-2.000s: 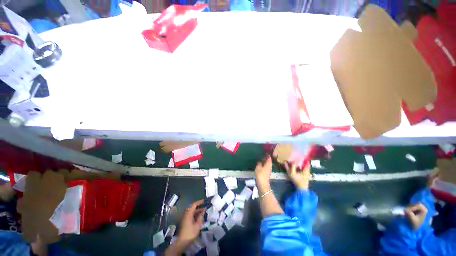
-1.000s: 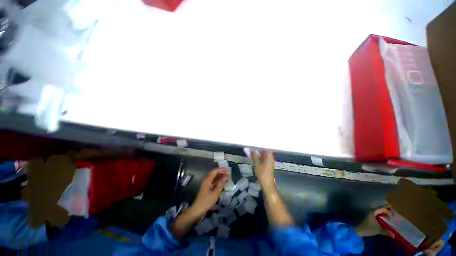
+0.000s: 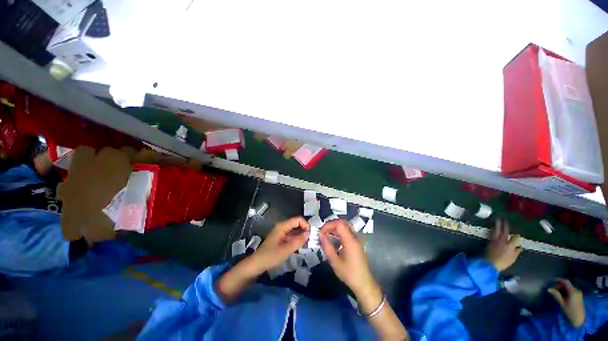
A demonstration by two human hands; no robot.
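Note:
Small folded white leaflets [image 3: 302,275] lie loose in a pile on the dark bench in front of me, partly under my hands. My left hand [image 3: 287,240] is at the pile's left side, fingertips pinched at the edge of a small white leaflet [image 3: 315,233]. My right hand [image 3: 343,250], with a bracelet at the wrist, is just to its right, fingers curled towards the same leaflet. Whether its fingertips grip the leaflet is unclear.
A white shelf [image 3: 320,80] overhangs the green belt [image 3: 360,174], which carries red boxes [image 3: 225,140] and white pieces. A large red carton [image 3: 533,113] stands on it at right. Another red carton [image 3: 180,196] with a brown flap [image 3: 93,193] is at left. Blue-sleeved people work on both sides.
My right hand has come back from the belt's edge to beside my left hand. The view has shifted, showing more belt. The person at right no longer holds a red box.

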